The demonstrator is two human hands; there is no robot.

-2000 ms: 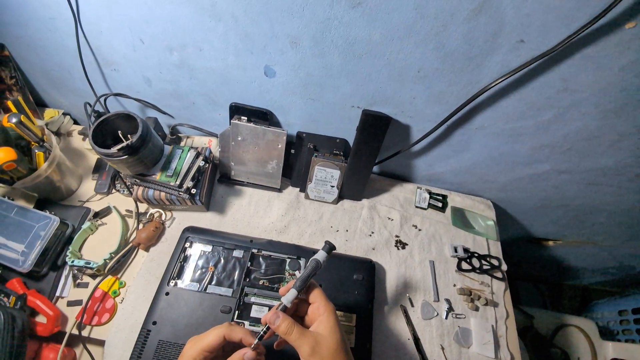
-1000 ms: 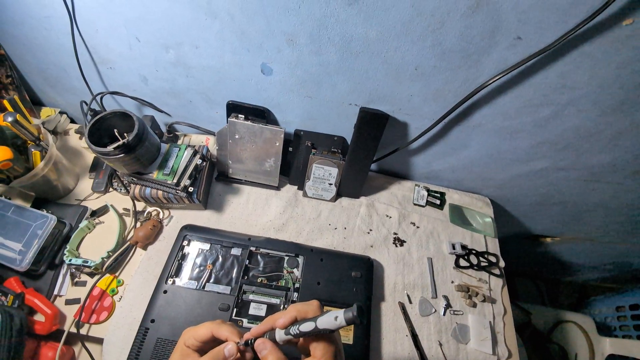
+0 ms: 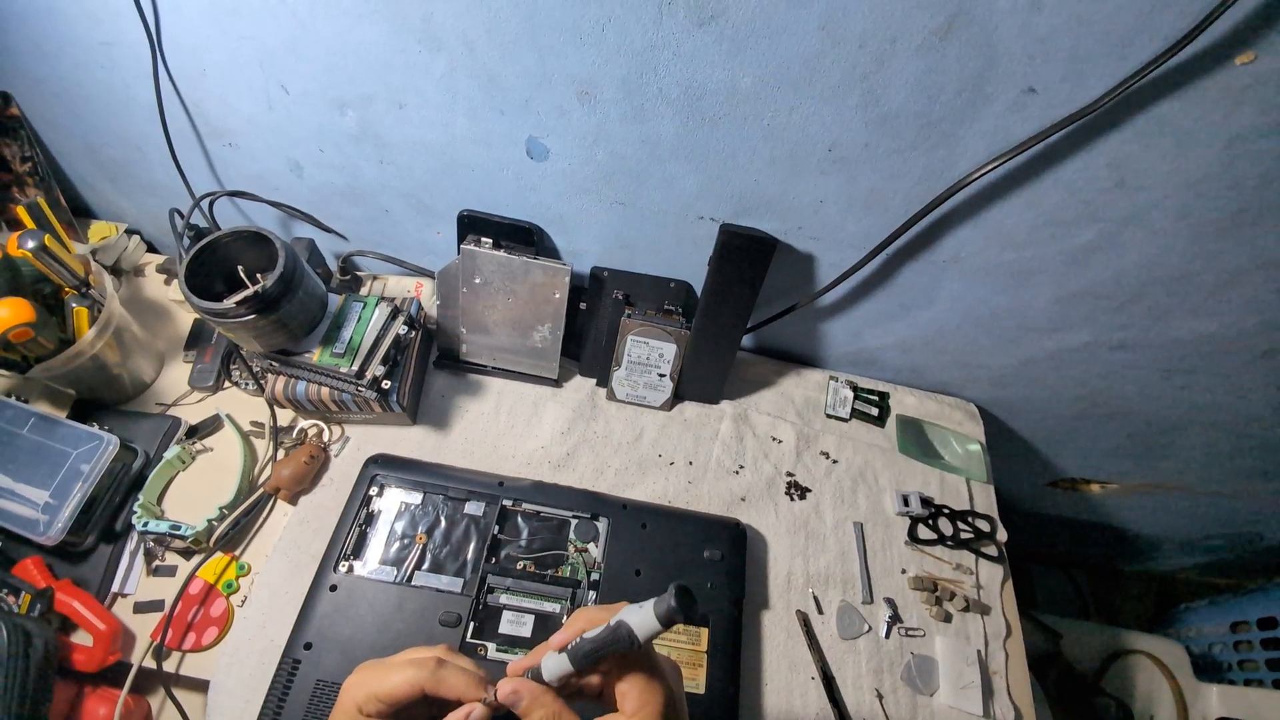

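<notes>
An upturned black laptop (image 3: 400,615) lies at the lower middle with its bays uncovered, showing a memory slot and a small green board. Over its front part, my right hand (image 3: 610,670) holds a grey and black screwdriver (image 3: 615,632), its handle tilted up to the right. My left hand (image 3: 425,685) meets the right at the screwdriver's lower end, fingertips pinched together. Whatever small part or bit sits between the fingertips is too hidden to tell.
A hard drive (image 3: 645,365), an optical drive (image 3: 510,310) and black covers lean against the wall. Small screws (image 3: 796,488), memory modules (image 3: 856,400), tweezers (image 3: 822,665), a guitar-pick-shaped tool (image 3: 852,620) and a black cable (image 3: 955,530) lie right. A black cup (image 3: 255,290) and tool tub (image 3: 110,345) stand left.
The screwdriver has turned from steeply upright to a lower slant toward the right, then risen slightly again. Both hands stay close together over the laptop's front part.
</notes>
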